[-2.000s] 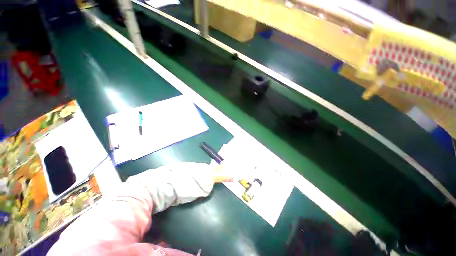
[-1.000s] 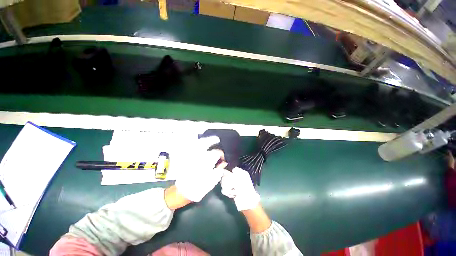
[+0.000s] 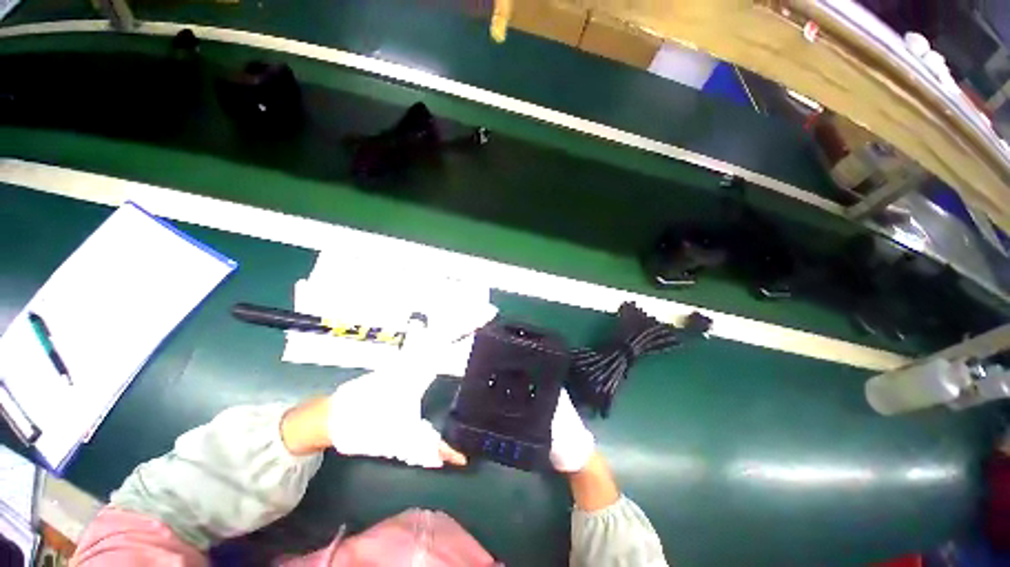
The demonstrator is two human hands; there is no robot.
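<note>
A black socket block (image 3: 509, 390) is held over the green bench, its face with a round recessed socket turned up and small blue marks along its near edge. My left hand (image 3: 390, 419), in a white glove with a bare fingertip showing, grips its left side. My right hand (image 3: 570, 434), gloved white, holds its right side; its fingers are partly hidden behind the block. The bundled black power cord (image 3: 629, 352) lies on the bench just right of the block. A hammer (image 3: 321, 323) with a black handle and yellow-black shaft lies on white paper (image 3: 321, 290) at the left.
A clipboard (image 3: 122, 321) with a pen (image 3: 50, 349) lies at the left. Beyond the pale rail (image 3: 266, 225), the conveyor (image 3: 554, 188) carries several black units. A pale cylinder (image 3: 917, 388) on an angled post is at the right. A wooden shelf edge (image 3: 875, 105) hangs at upper right.
The black block, earlier largely covered by my left hand, now shows its socket face between both hands. My hands have moved apart to its two sides. The view has shifted.
</note>
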